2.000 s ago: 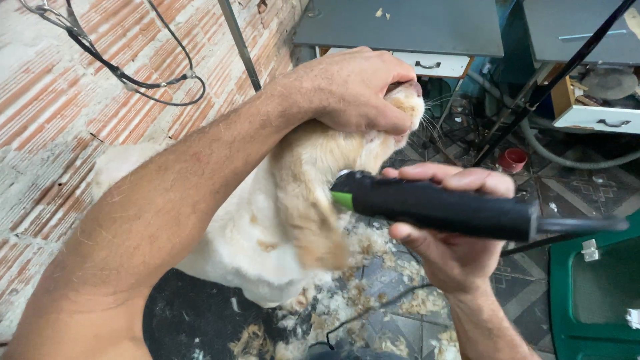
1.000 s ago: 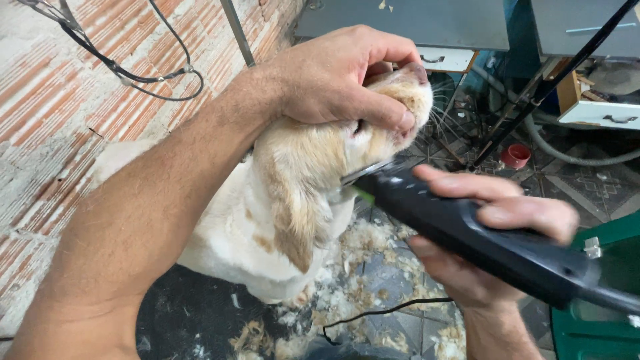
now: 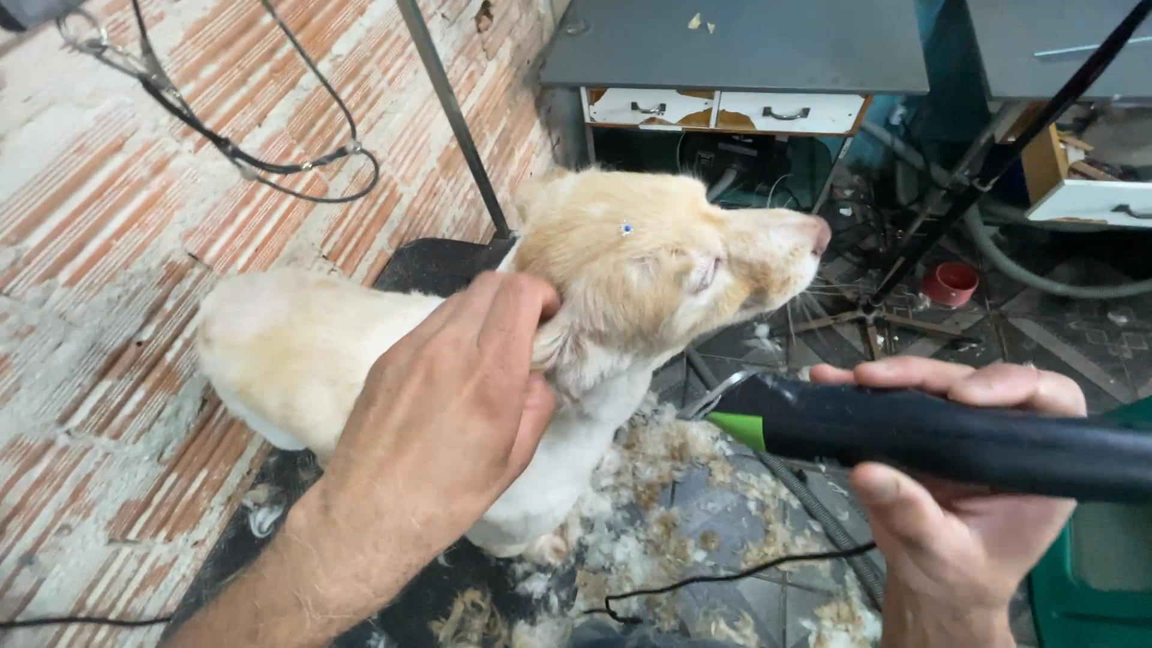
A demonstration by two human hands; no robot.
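A cream-coloured dog with closely clipped body fur is on a black table, its head turned to the right. My left hand is at the side of its head, the fingers closed on the dog's ear, which they mostly hide. In my right hand is a black electric hair clipper with a green part near its metal blade. The blade points left, just off the dog's neck and chest. A small blue gem-like dot sits on top of the dog's head.
Clipped fur litters the tiled floor and the table. Black loops hang before the brick wall, near a metal post. Behind are a grey-topped desk, a red bowl, a grey hose and a green container.
My left hand has left the dog's muzzle and moved back to its ear. The clipper has come away from the dog's throat. The dog's muzzle now shows uncovered.
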